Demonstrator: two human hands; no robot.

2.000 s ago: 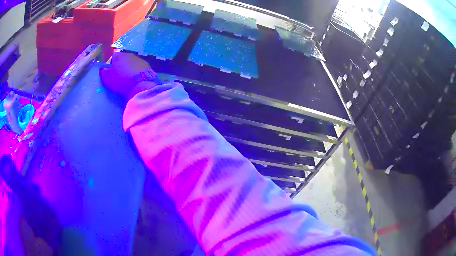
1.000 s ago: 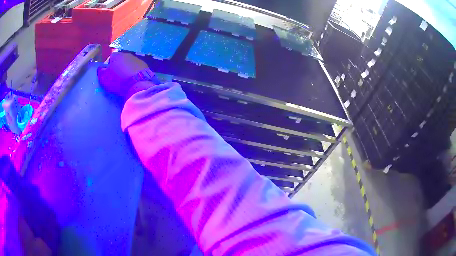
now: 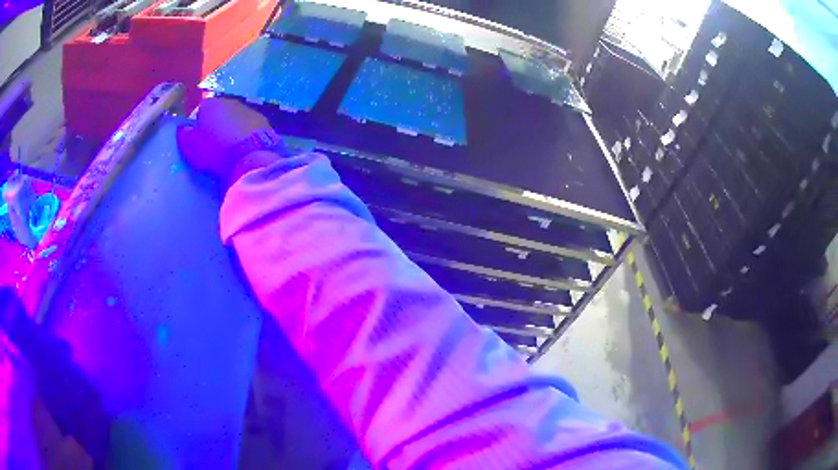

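Note:
The large smooth blue speckled hood or shield fills the left of the view, with a worn, curved edge. My right hand reaches in from the lower right in a light sleeve. Its fingers are curled on the sheet's upper right corner, and the fingertips are partly hidden. My left hand cannot be made out. A dark blurred shape at the lower left is too unclear to name.
Beyond the hand, a metal rack holds several boards on its black top tray, with shelves below. Red bins stand behind left, black storage stacks right. Cyan-glowing cups show far left. Yellow-black tape marks the floor.
The rack and boards sit very slightly further left in the view. My right hand keeps its place on the sheet.

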